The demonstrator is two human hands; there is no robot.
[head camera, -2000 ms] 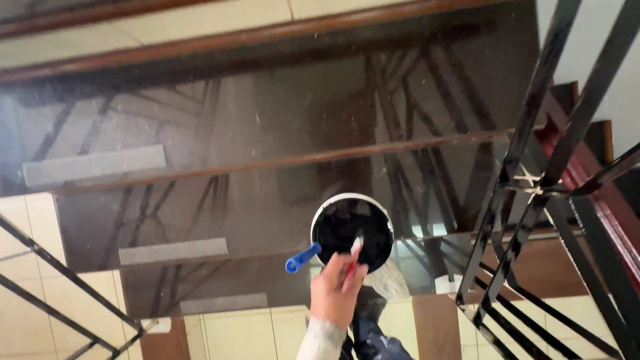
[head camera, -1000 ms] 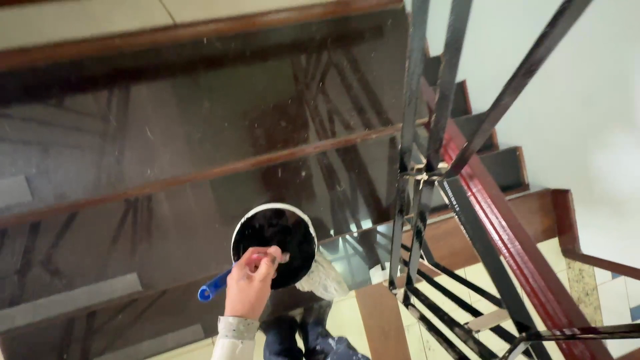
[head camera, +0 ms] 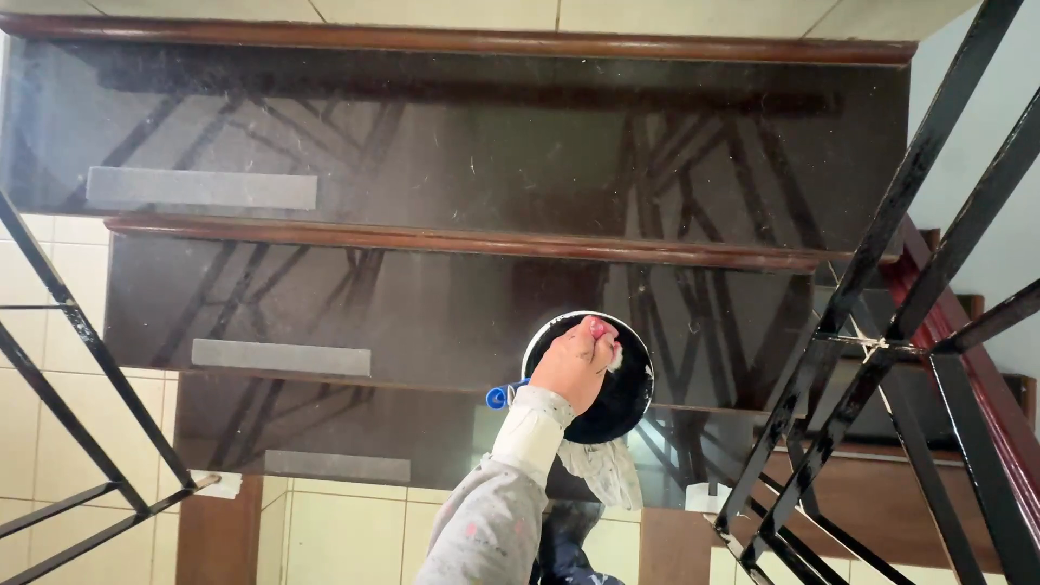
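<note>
My left hand (head camera: 577, 361), in a pale paint-spotted sleeve, is over a round white-rimmed bucket (head camera: 646, 390) with a black inside. Its fingers are closed around a small tool with red and white parts (head camera: 615, 357), mostly hidden by the hand. A blue handle (head camera: 497, 397) sticks out past the bucket's left rim, beside my wrist. Below the bucket hangs a crumpled whitish cloth (head camera: 605, 471). What supports the bucket is hidden. My right hand is not in view.
Dark polished stair steps (head camera: 487, 162) with brown edges and grey strips (head camera: 203, 188) cross the view. Black metal railings stand at the left (head camera: 81, 325) and right (head camera: 861, 366), with a dark red rail (head camera: 975, 382) behind the right one. Dark-clothed legs (head camera: 569, 540) show below.
My left hand has stayed at the bucket while its fingers have shifted over the opening. The view has swung right and then back left.
</note>
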